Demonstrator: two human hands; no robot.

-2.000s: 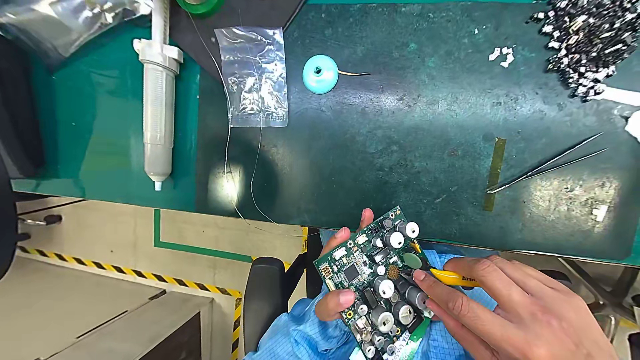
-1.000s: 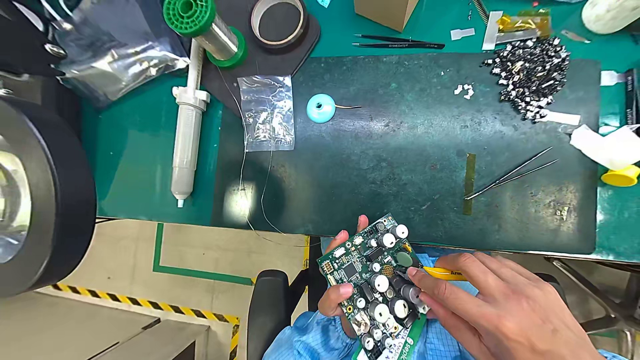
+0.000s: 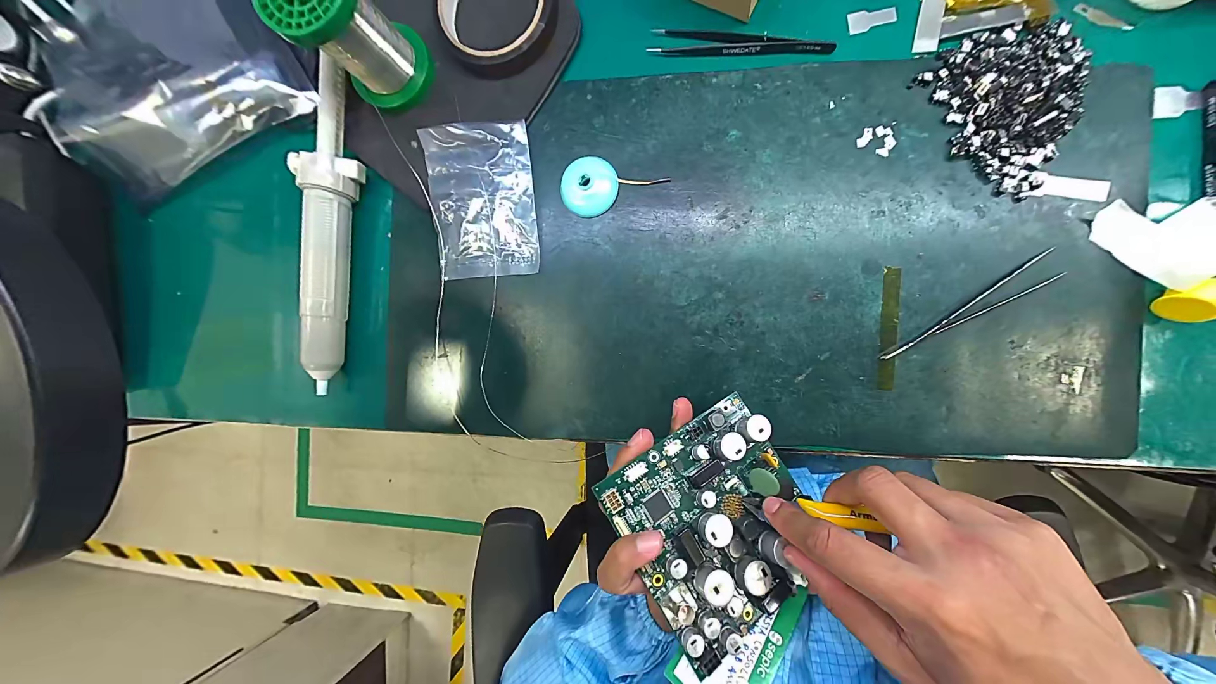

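Note:
A green circuit board [image 3: 698, 480] with many round capacitors is tilted in front of my body, below the bench edge. My left hand [image 3: 632, 551] grips it by its left side, thumb on the face and fingertips behind. In my right hand [image 3: 912, 560] is a yellow-handled hand tool [image 3: 841, 514]; its dark tip reaches the board beside a gold-coloured pin cluster [image 3: 732, 505], and my fingers partly hide it. Under the board's lower right shows a green-and-white item [image 3: 779, 646] bearing writing.
Steel tweezers [image 3: 969, 309] lie on the dark mat [image 3: 722, 351], near a pile of small black-and-white parts [image 3: 1021, 95]. A large syringe [image 3: 325, 275], solder spool [image 3: 380, 52], clear bag [image 3: 484, 204] and blue bottle [image 3: 589, 187] stand or lie leftward. A black round object [image 3: 57, 380] juts in at left.
The view has shifted, bringing the solder spool and the black round object further in. Both hands keep their hold on the board and the yellow-handled tool.

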